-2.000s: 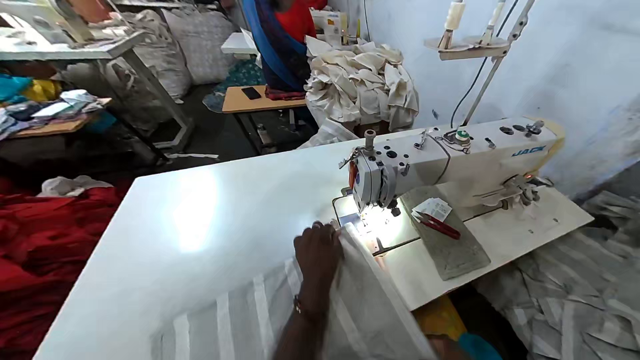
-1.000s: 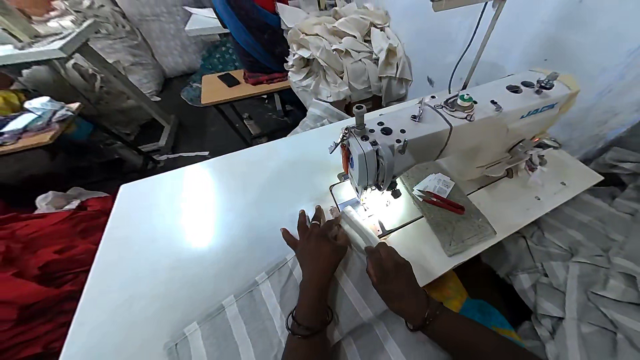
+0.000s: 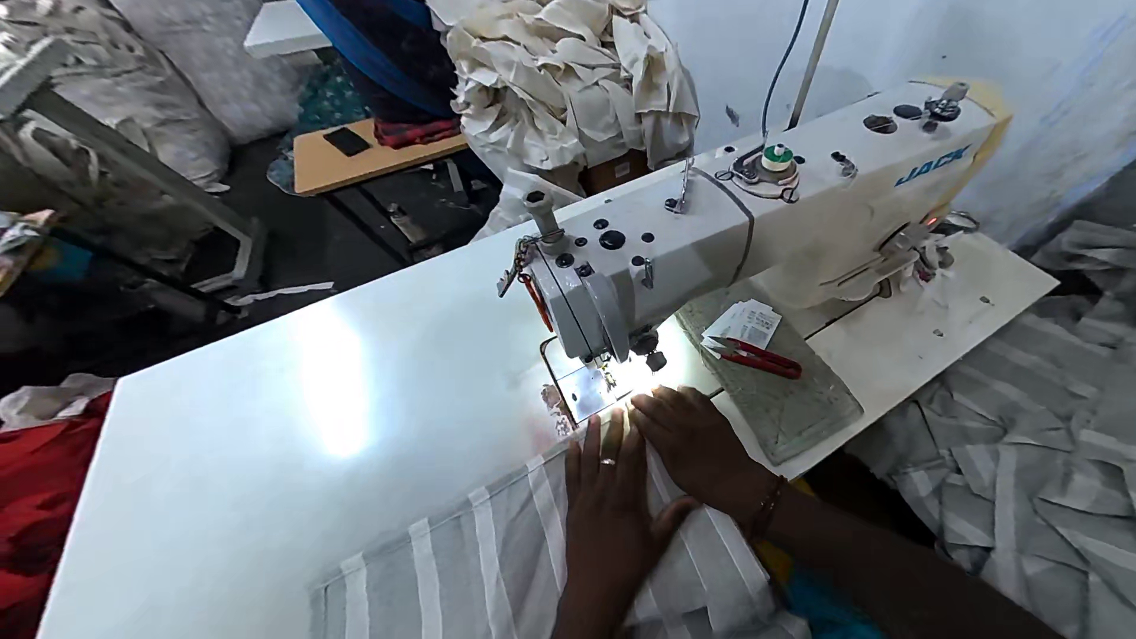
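A Jack industrial sewing machine (image 3: 674,240) stands on the white table (image 3: 222,461), its lamp lighting the needle plate (image 3: 586,390). Grey fabric with white stripes (image 3: 453,550) lies in front of the plate. My left hand (image 3: 612,506) rests flat on this fabric, fingertips at the cloth's edge just before the plate. Beside it, my right hand (image 3: 697,444) presses on the fabric with bent fingers, close to the presser foot. Whether its fingertips pinch the cloth cannot be seen.
Red-handled thread snips (image 3: 759,358) and printed labels (image 3: 744,327) lie on a grey pad (image 3: 790,413) right of the needle. More striped fabric (image 3: 1021,470) is heaped at the right. Behind stand a small wooden table (image 3: 382,164) with a phone (image 3: 346,141) and piled cream cloth (image 3: 568,80).
My right hand has moved up toward the needle area. My left hand, spread a second ago, now has its fingers closer together and pointing at the plate. The view has come nearer.
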